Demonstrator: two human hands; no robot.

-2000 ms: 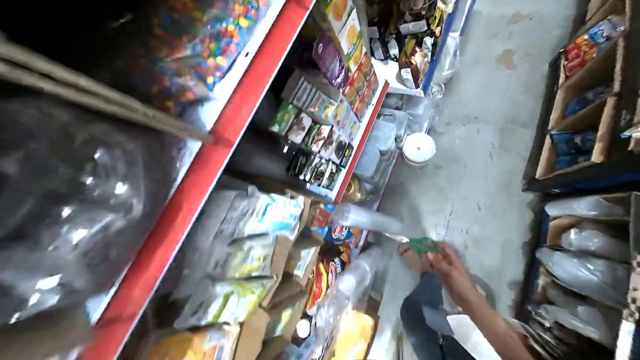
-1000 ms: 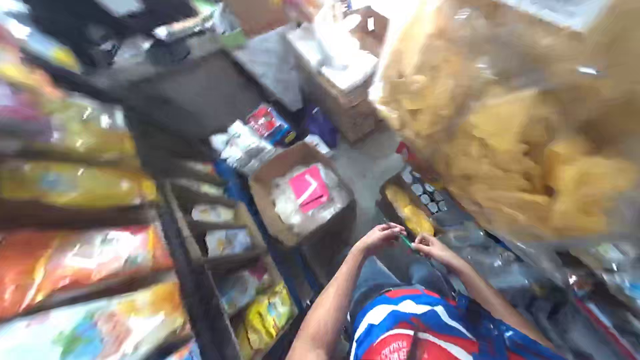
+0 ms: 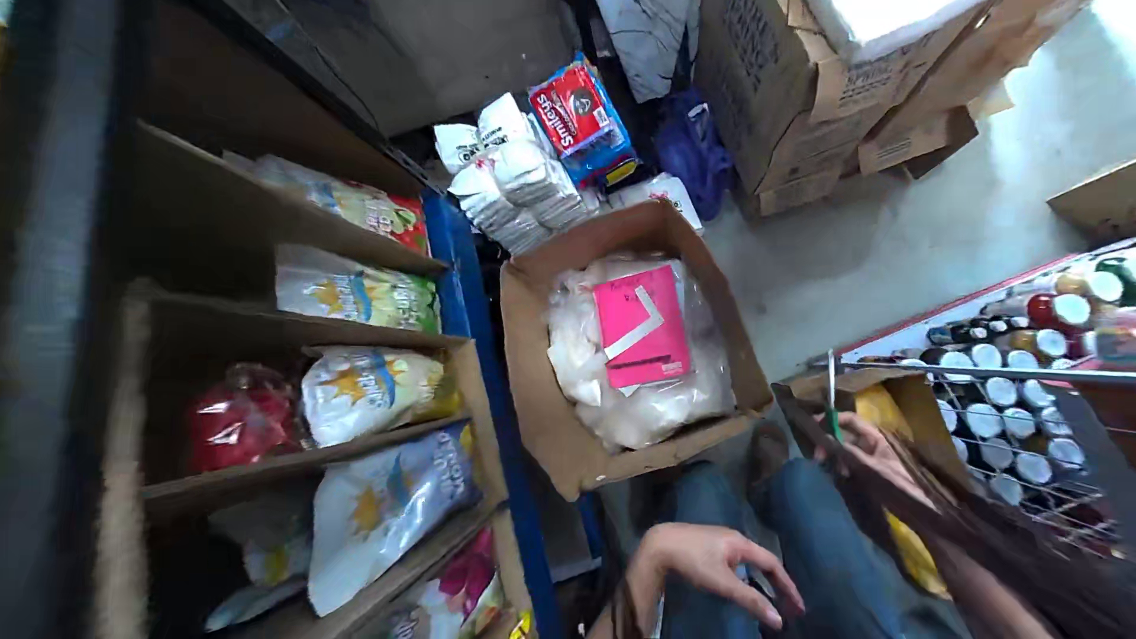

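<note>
My left hand [image 3: 719, 568] hangs over my jeans at the bottom middle, fingers apart, with nothing in it. My right hand [image 3: 874, 448], at the right, is closed on the green handle of a slim bladed tool [image 3: 832, 390], whose thin metal blade points up; whether it is a knife or scissors I cannot tell. A dark blurred strand partly covers the right forearm. Between the shelf and my knees stands an open cardboard box [image 3: 541, 426] holding clear plastic bags [image 3: 648, 413] with pale contents and a bright pink packet [image 3: 643, 328] on top.
Cardboard shelf compartments with a blue edge [image 3: 497, 373] hold snack bags [image 3: 382, 506] at the left. Stacked white packs [image 3: 524, 177] and a red and blue package [image 3: 581, 115] lie behind the box. Large cartons [image 3: 781, 106] stand at the back; a wire rack of jars [image 3: 1003, 426] is at the right.
My hands, close together one second ago, are now apart; the right holds the green-handled tool upright. The view has turned greatly from the aisle and shelves.
</note>
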